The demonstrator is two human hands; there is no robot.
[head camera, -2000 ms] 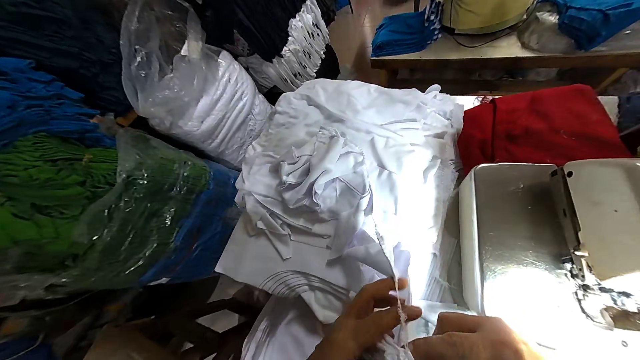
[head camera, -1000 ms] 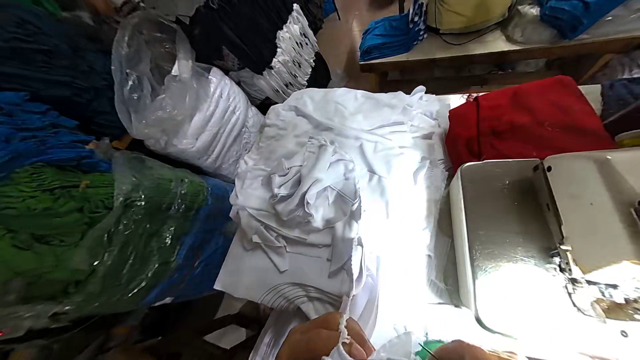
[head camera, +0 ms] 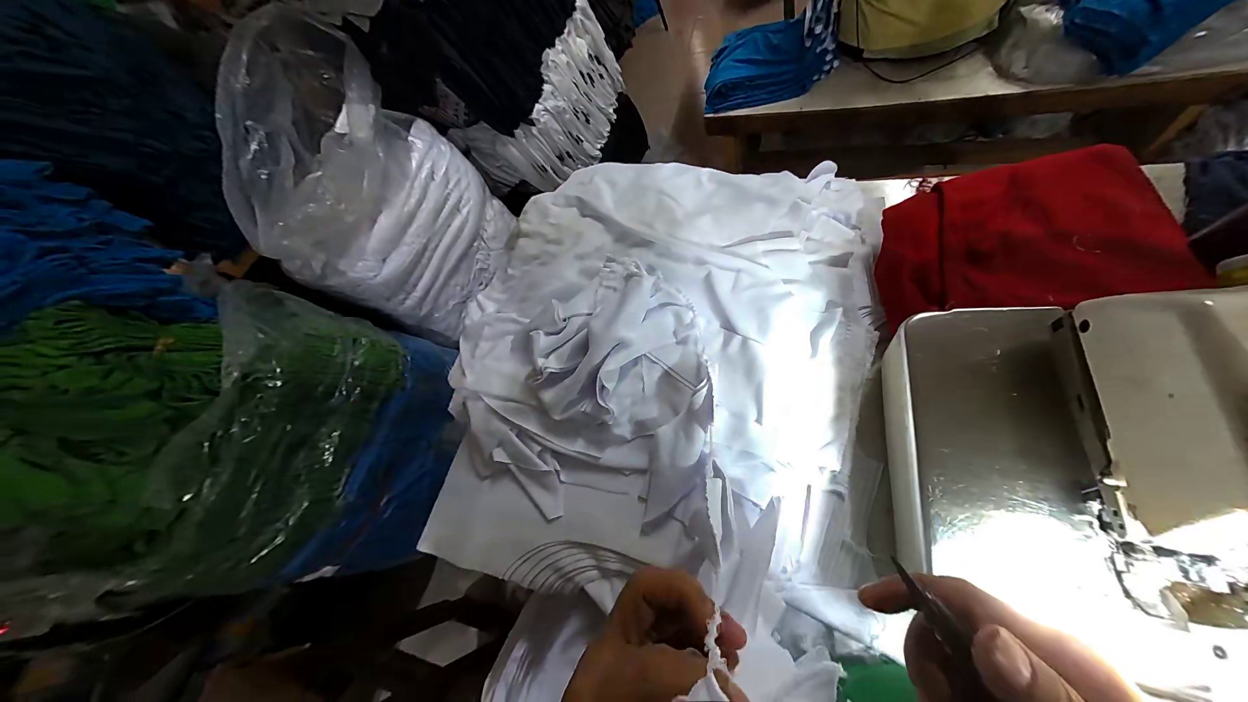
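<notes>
My left hand (head camera: 653, 639), at the bottom centre, pinches the stitched edge of a white fabric strip (head camera: 714, 526), which runs up to a crumpled heap of white fabric (head camera: 619, 351). Under the heap lies a wide stack of white cloth (head camera: 682, 214). To the right, my right hand (head camera: 985, 643) holds a small dark pointed tool (head camera: 931, 609), perhaps thread snips, its tip pointing up and left. The tool is apart from the strip. Part of each hand is cut off by the lower frame edge.
A sewing machine (head camera: 1170, 409) with a pale metal bed stands at the right, red folded cloth (head camera: 1033, 234) behind it. At the left are a clear bag of white cloth (head camera: 419, 214) and plastic-wrapped green fabric (head camera: 127, 409). A wooden bench (head camera: 936, 88) bears blue cloth.
My right hand has risen farther into view, and the dark pointed tool now shows plainly in it. My left hand still grips the white fabric.
</notes>
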